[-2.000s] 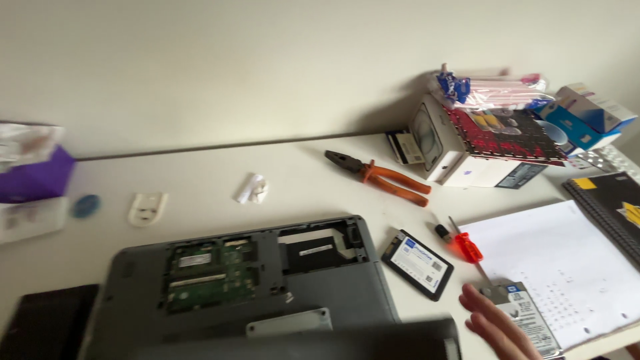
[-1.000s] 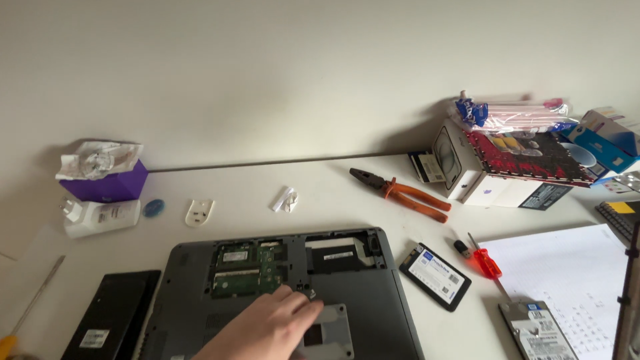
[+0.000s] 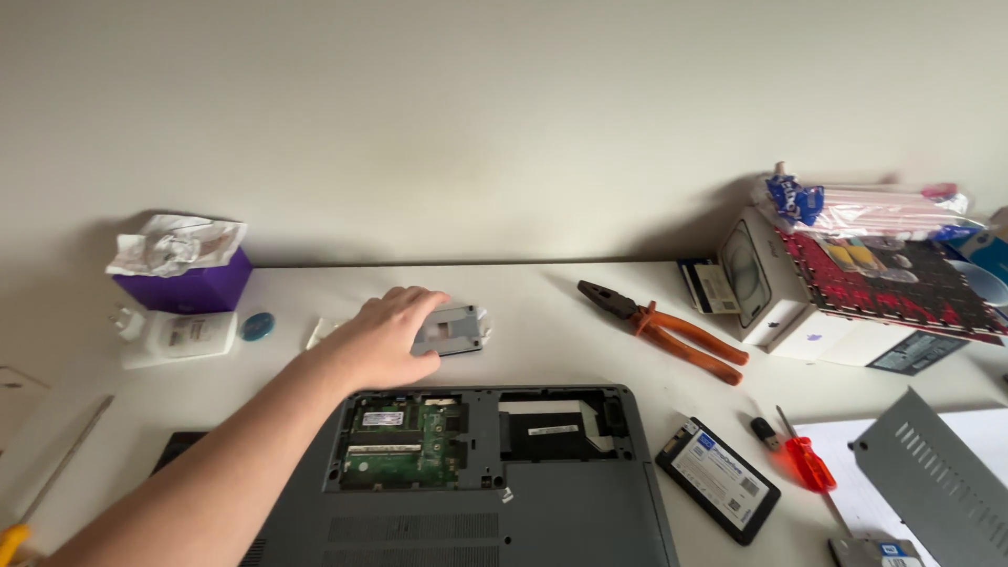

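Note:
Behind the laptop, my left hand (image 3: 386, 339) reaches in from the lower left, thumb and fingers around the left end of a small grey metal drive bracket (image 3: 457, 335). The laptop (image 3: 583, 512) lies upside down, its memory bay (image 3: 405, 461) and drive bay (image 3: 551, 429) uncovered. A grey vented cover panel (image 3: 929, 465) is tilted above the paper at the lower right; what holds it is out of frame. My right hand is not in view. A solid-state drive (image 3: 720, 480) lies right of the laptop, with a red-handled screwdriver (image 3: 809, 465) and a small dark USB plug (image 3: 764, 432) beyond it.
Orange-handled pliers (image 3: 685, 339) lie behind the laptop. White boxes (image 3: 819, 331) with bagged straws (image 3: 882, 209) stand at the right. A purple box (image 3: 193, 283), white charger (image 3: 189, 337) and blue disc (image 3: 257, 326) are at the left. A metal-cased drive (image 3: 874, 553) shows at the lower right edge.
My left hand has moved from above the laptop to the surface behind it, and the metal bracket, earlier on the laptop, is there too. The vented panel now shows more fully at the right.

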